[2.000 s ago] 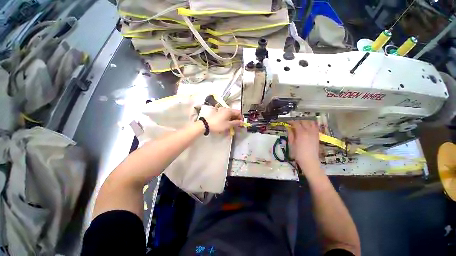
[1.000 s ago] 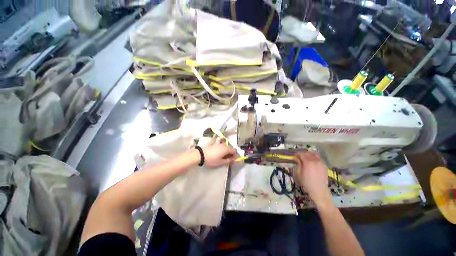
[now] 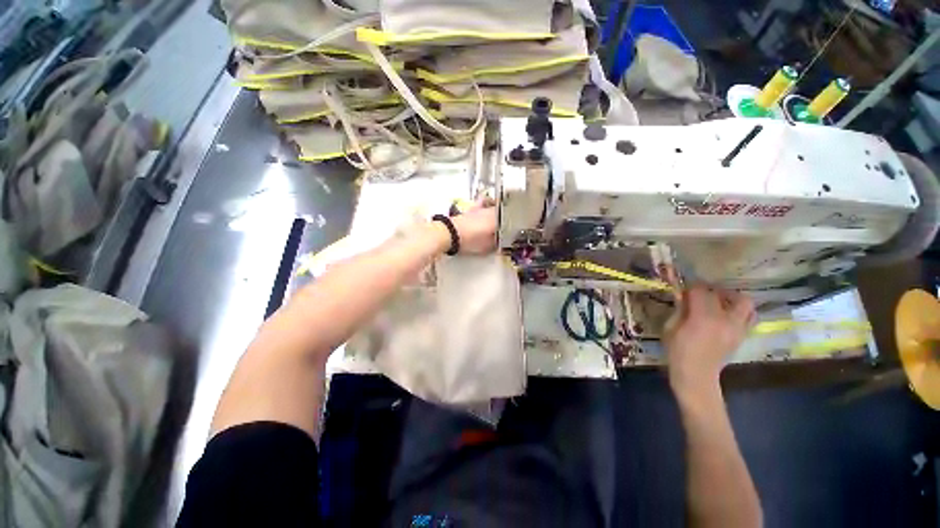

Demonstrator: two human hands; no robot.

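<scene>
A beige canvas bag panel [image 3: 454, 335] lies left of the needle area and hangs over the bed's front edge. My left hand [image 3: 476, 227] is on the canvas beside the left end of the sewing machine [image 3: 660, 196]; its fingertips are partly hidden behind the machine head. Yellow binding tape [image 3: 608, 270] runs from the needle area to my right hand [image 3: 709, 320] and shows again to its right. My right hand is closed on the tape, right of the snips. Thread snips [image 3: 585, 315] with dark green loops lie on the bed.
A stack of yellow-edged bags [image 3: 495, 67] with hanging straps stands behind the machine. Grey-beige bag heaps [image 3: 88, 402] lie at left. Yellow thread cones [image 3: 775, 87] stand behind the arm. An orange-yellow reel [image 3: 917, 335] is at the right edge.
My right hand has moved right along the tape. My left hand has moved closer to the machine head, and the canvas has shifted right towards the needle. The camera view has also shifted.
</scene>
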